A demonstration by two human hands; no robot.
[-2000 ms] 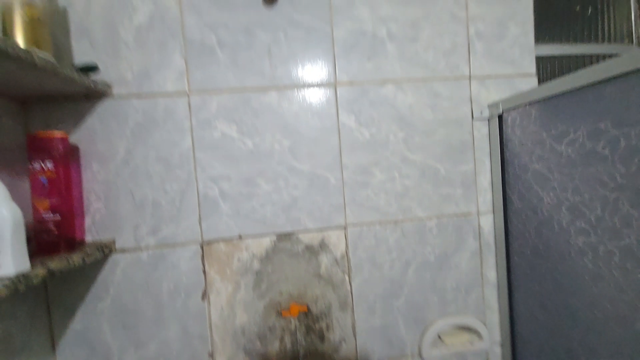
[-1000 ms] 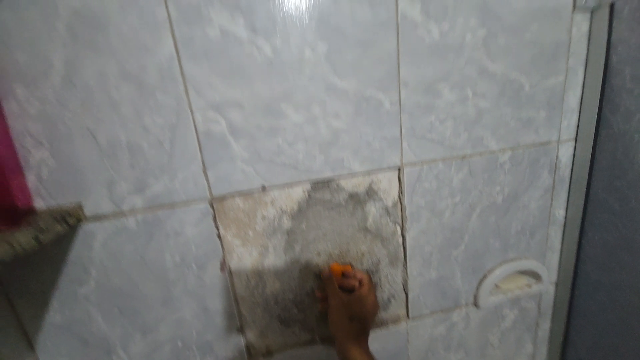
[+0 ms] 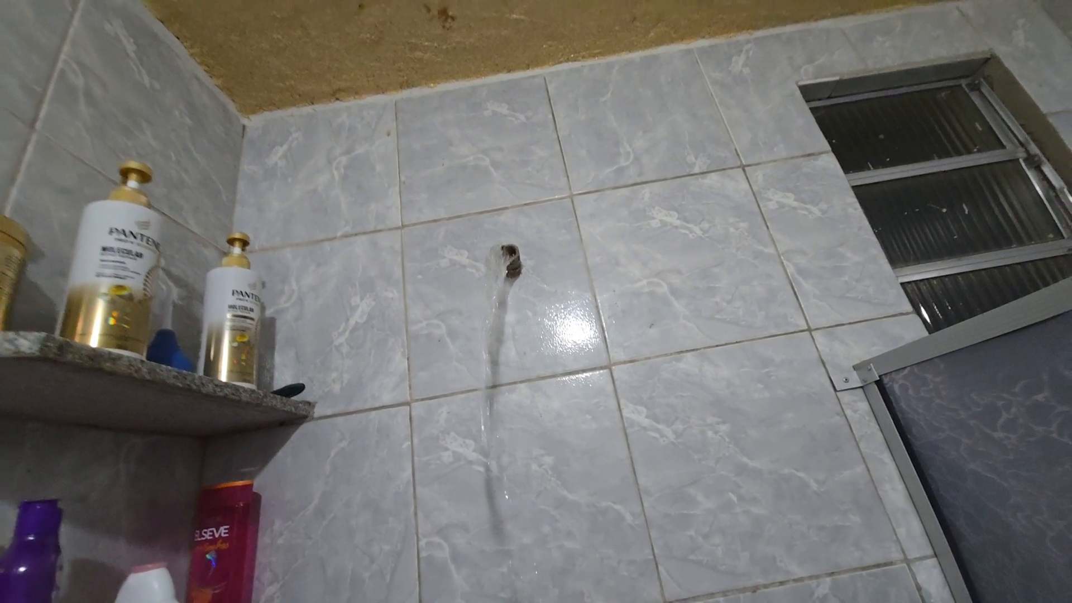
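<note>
Neither of my hands shows in the head view now. Water runs from a pipe outlet (image 3: 512, 261) in the grey marbled wall tiles (image 3: 712, 268) and falls in a thin stream (image 3: 492, 419) down the wall. Light glints off the tile just to the right of the outlet. The untiled patch and the orange fitting lie out of view.
At the left, a granite corner shelf (image 3: 159, 373) holds Pantene pump bottles, the larger (image 3: 113, 260) and the smaller (image 3: 234, 314). Below it stand a red Elseve bottle (image 3: 224, 540) and a purple bottle (image 3: 32, 553). A louvred window (image 3: 946, 184) and a framed shower panel (image 3: 997, 444) are at the right.
The view has swung up the wall. Water now runs from the outlet. The hand seen at the orange fitting one second ago is out of view.
</note>
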